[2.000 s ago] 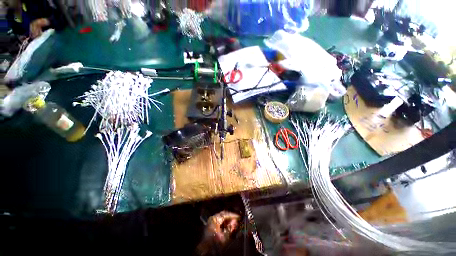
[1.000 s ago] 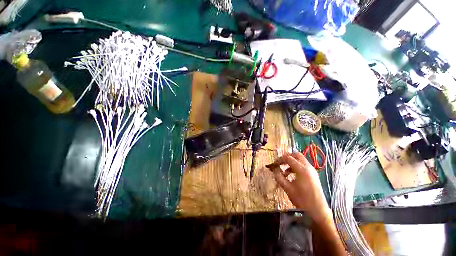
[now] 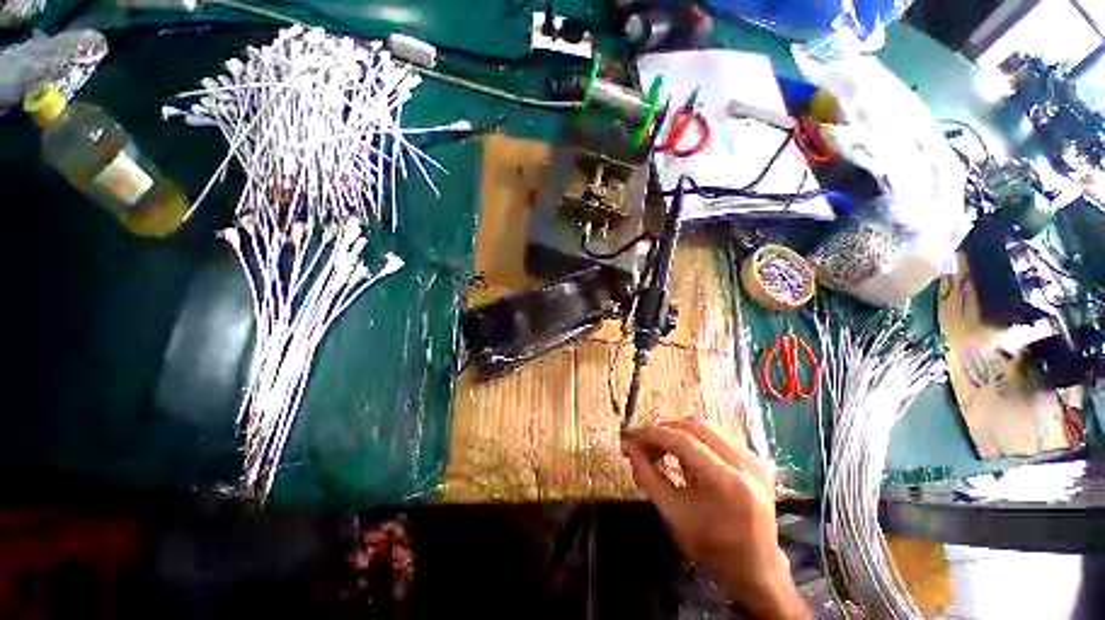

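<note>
My right hand (image 3: 709,497) reaches over the front edge of the brown cardboard sheet (image 3: 533,448). Its thumb and index finger are pinched at the tip of the dark upright soldering iron (image 3: 642,345). A small dark piece seems to be between the fingertips; it is too small and blurred to name. No cable shows in this hand. My left hand is not in view. A black drum or holder (image 3: 545,321) lies left of the iron.
Cable bundle (image 3: 866,424) hangs off the edge at right. Red scissors (image 3: 790,367) and a round tub of metal parts (image 3: 779,277) lie beside it. Grey box (image 3: 590,200) and green-rimmed spool (image 3: 622,99) stand behind. White-headed leads (image 3: 303,121) and a bottle (image 3: 109,164) are left.
A blurred hand showed below the bench edge first. Then my right hand appeared right of the iron; now its fingertips are at the iron's tip. The yellow-brown block right of the iron no longer shows.
</note>
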